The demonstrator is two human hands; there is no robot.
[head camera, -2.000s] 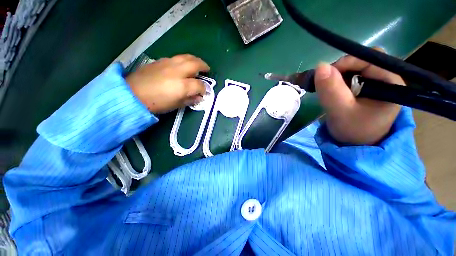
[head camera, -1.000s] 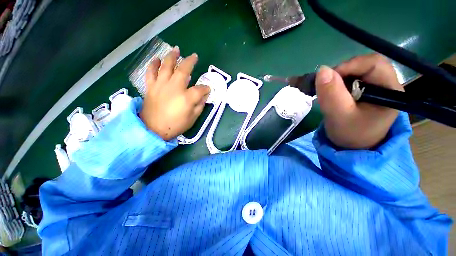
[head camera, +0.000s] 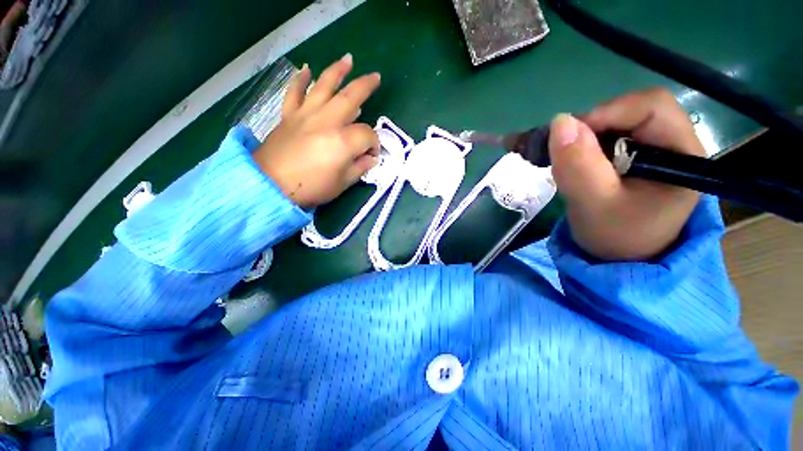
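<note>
Three white plastic loop housings lie on the green bench, the middle one (head camera: 435,167) and the right one (head camera: 521,182) with their round discs in view. My left hand (head camera: 319,145) is over the disc end of the left housing (head camera: 339,238). Its upper fingers are spread, and its thumb side touches or hovers over the disc; any small piece there is hidden. My right hand (head camera: 621,181) holds the black soldering iron (head camera: 656,167). The iron's narrow tip points left and appears beside the tab of the middle housing; contact cannot be told.
A wire bundle (head camera: 268,106) lies behind my left hand. More white housings (head camera: 138,197) show partly behind my left sleeve. A grey-brown square tray (head camera: 502,28) is at the top. The iron's black cable (head camera: 651,66) crosses the upper right. A pale strip (head camera: 185,107) curves along the left.
My left hand has gone from the left housing to the wires and back towards its disc. The housings and tray have shifted in view. The iron stays in my right hand.
</note>
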